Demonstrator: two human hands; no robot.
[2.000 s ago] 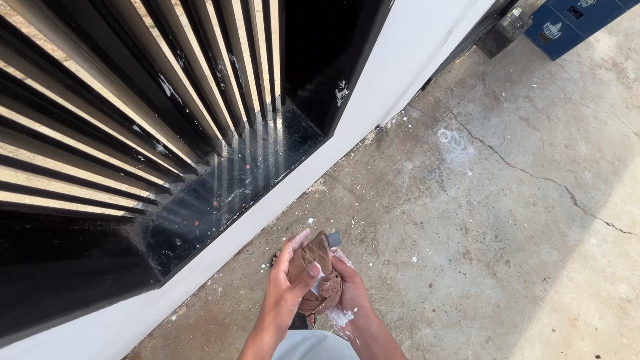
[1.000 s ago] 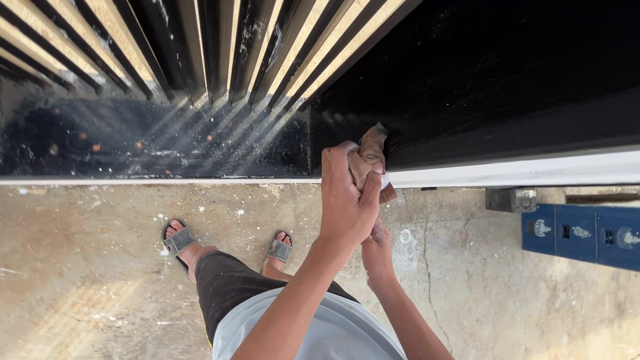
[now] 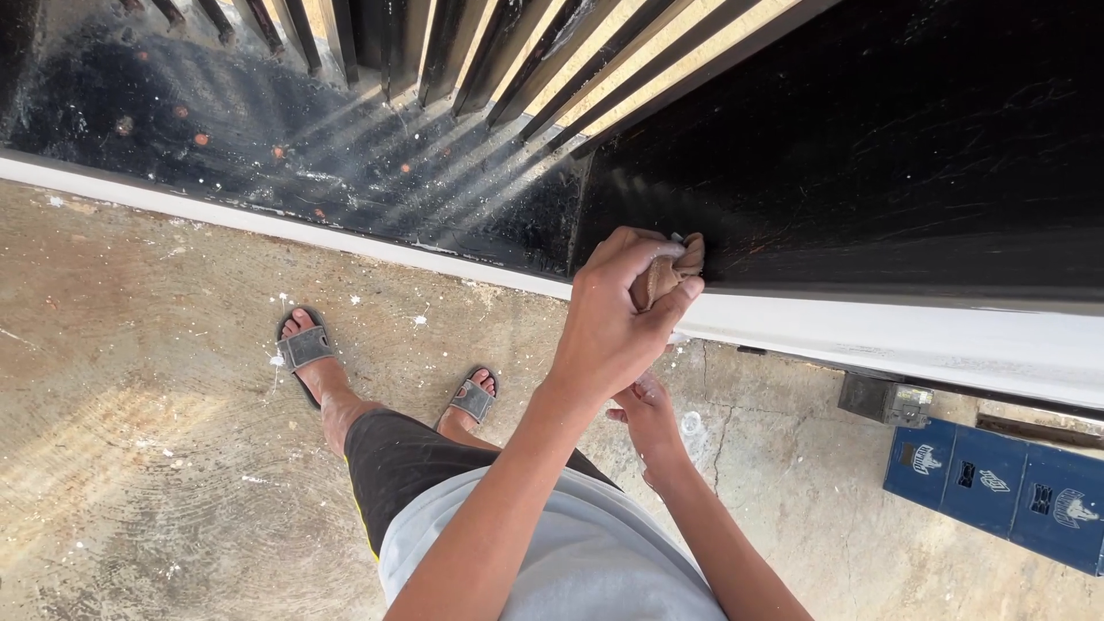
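Note:
A crumpled brown cloth [image 3: 662, 280] is gripped in my left hand [image 3: 608, 302], between the thumb and curled fingers. It is against or very near the lower left part of the glossy black panel [image 3: 862, 172]; contact cannot be made out. My right hand [image 3: 651, 423] is lower, just beyond my left wrist, with its fingers partly bent and partly hidden, so whether it holds anything cannot be told. Left of the cloth, a dusty black ledge [image 3: 285, 147] with orange and white spots lies below a row of black bars [image 3: 440, 52].
A white edge [image 3: 862, 332] runs below the ledge and panel. My sandalled feet [image 3: 306, 345] stand on the cracked, paint-spotted concrete floor [image 3: 172, 388]. At the right are blue crates [image 3: 992, 483] and a small dark box [image 3: 881, 398] by the wall.
Two seconds ago both hands held the cloth low over the floor. The cloth has moved up to the black panel in my left hand, and my right hand has come down from it. The view has turned.

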